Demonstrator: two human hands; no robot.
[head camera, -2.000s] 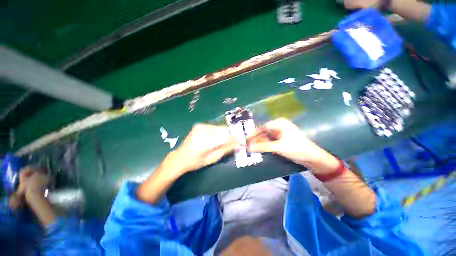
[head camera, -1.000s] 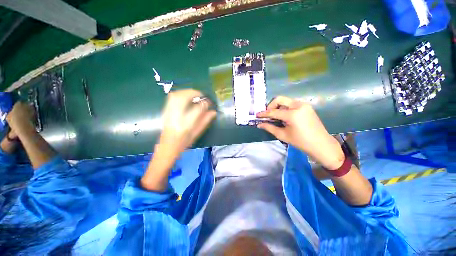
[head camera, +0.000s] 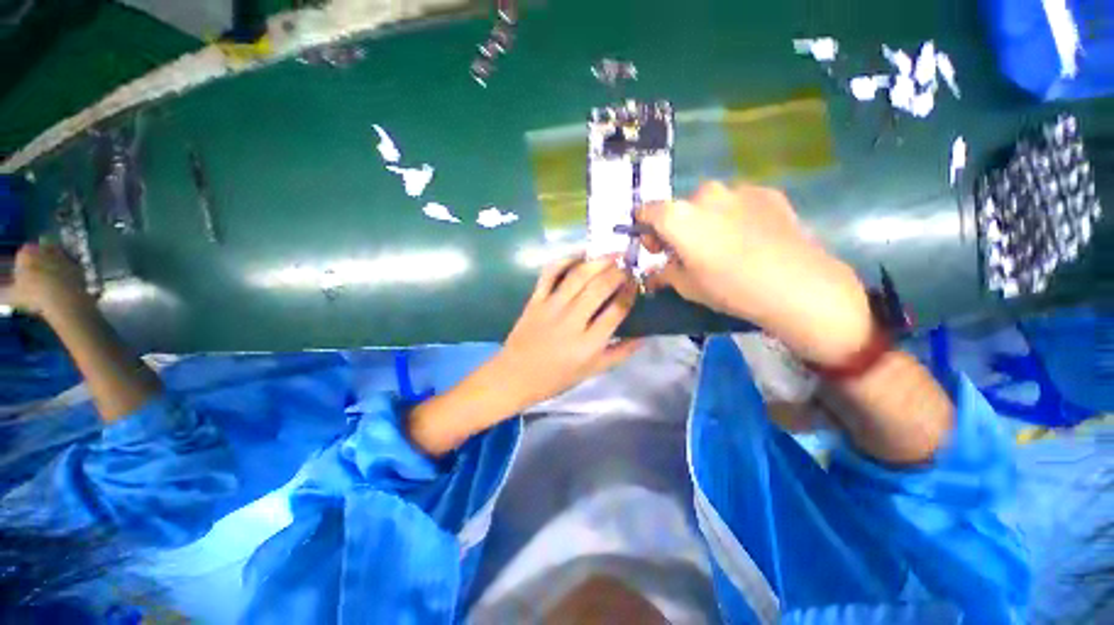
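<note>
A phone board (head camera: 613, 189) lies upright on the green bench, with a dark component-filled top and a white lower part with a dark central strip. My left hand (head camera: 564, 327) has its fingertips on the board's lower edge, covering part of it. My right hand (head camera: 764, 263) pinches a dark slim tool (head camera: 630, 230) over the board's lower half; its tip and any small part under it are too blurred to tell. Several loose white tabs (head camera: 417, 181) lie left of the board.
More white tabs (head camera: 910, 83) lie at upper right, near a blue bin (head camera: 1060, 46). A checkered stack of parts (head camera: 1038, 210) is at right. Yellow tape (head camera: 782, 134) is behind my right hand. Another person's hand (head camera: 49, 281) is at far left. The conveyor edge (head camera: 134, 95) crosses upper left.
My left hand has moved from left of the board to its lower edge, its white piece let go. Two more white tabs lie on the bench. My right hand has moved up over the board.
</note>
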